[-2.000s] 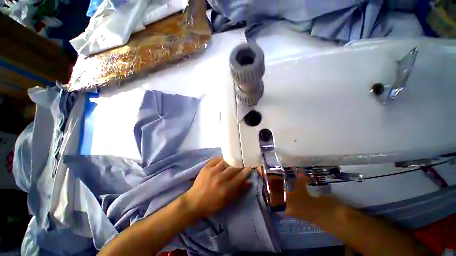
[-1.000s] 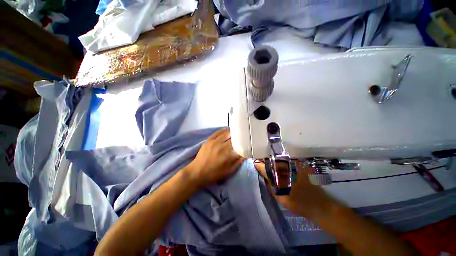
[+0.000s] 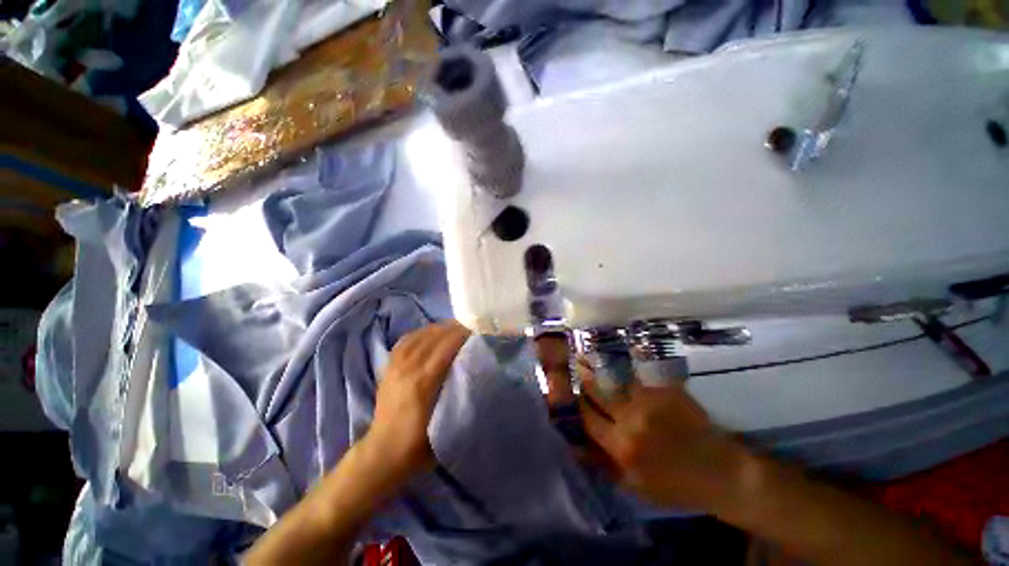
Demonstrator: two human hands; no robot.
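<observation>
A blue-grey cloth garment piece lies bunched below and left of the white sewing machine head. My left hand rests on the cloth at the left of the machine's front end, fingertips by its lower corner. My right hand is right of the chrome take-up lever guard, its fingers at the cloth's edge and partly behind the guard. The needle area is hidden under the head. Both hands' fingertips are partly hidden or blurred, so the exact grip does not show.
A shiny brown taped packet with white scraps lies at the back left. Pale cut pieces hang at the left table edge. More blue-grey cloth lies behind the machine. A dark-red tool lies at right; red material is lower right.
The cloth has shifted and bunched more between my hands, and its long straight folded strip no longer shows. My left hand has moved left off it; my right hand shows more fully right of the guard.
</observation>
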